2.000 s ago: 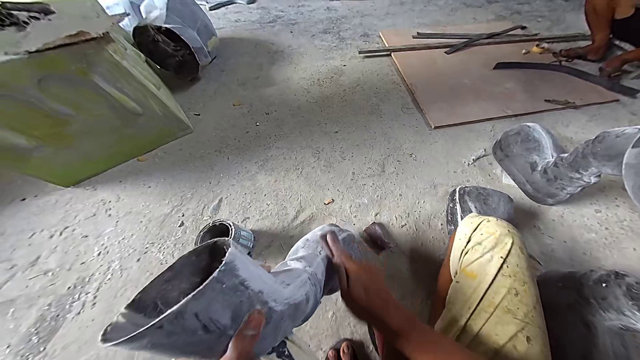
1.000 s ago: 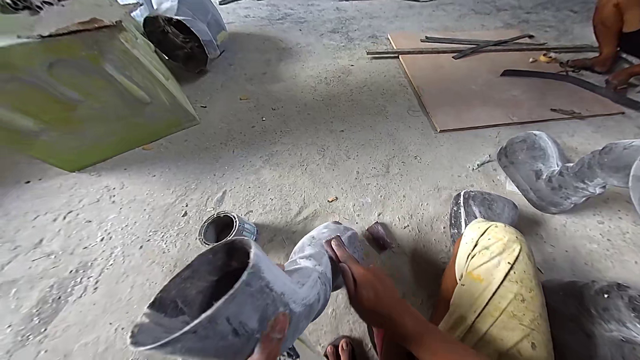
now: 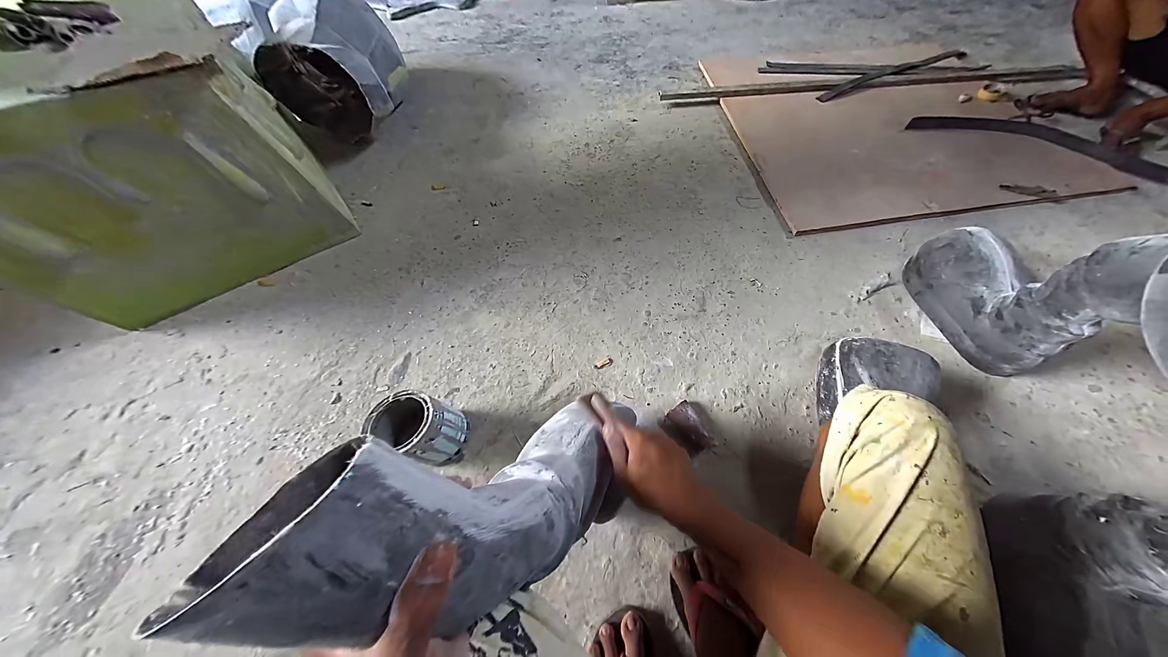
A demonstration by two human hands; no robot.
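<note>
A hollow grey boot-shaped piece (image 3: 365,538), smeared with whitish dust, lies tilted in front of me, its wide opening to the lower left. My left hand (image 3: 424,593) grips its wide shaft from below, thumb on the near side. My right hand (image 3: 639,456) presses a small flat piece, partly hidden by the fingers, against the foot end. A crumpled dark brown scrap (image 3: 689,426) lies on the floor just beyond that hand. An opened can (image 3: 417,426) rests on its side behind the boot-shaped piece.
Another grey boot-shaped piece (image 3: 1031,301) lies at right, near a dark one (image 3: 876,367) by my knee. A board (image 3: 858,155) holds dark strips; a person's hand (image 3: 1131,123) touches one. A green-grey block (image 3: 164,192) and a wrapped bundle (image 3: 319,82) stand upper left.
The boot-shaped piece has tipped, so its opening now shows narrower than a second ago. My right hand stays at its foot end, shifted slightly along it.
</note>
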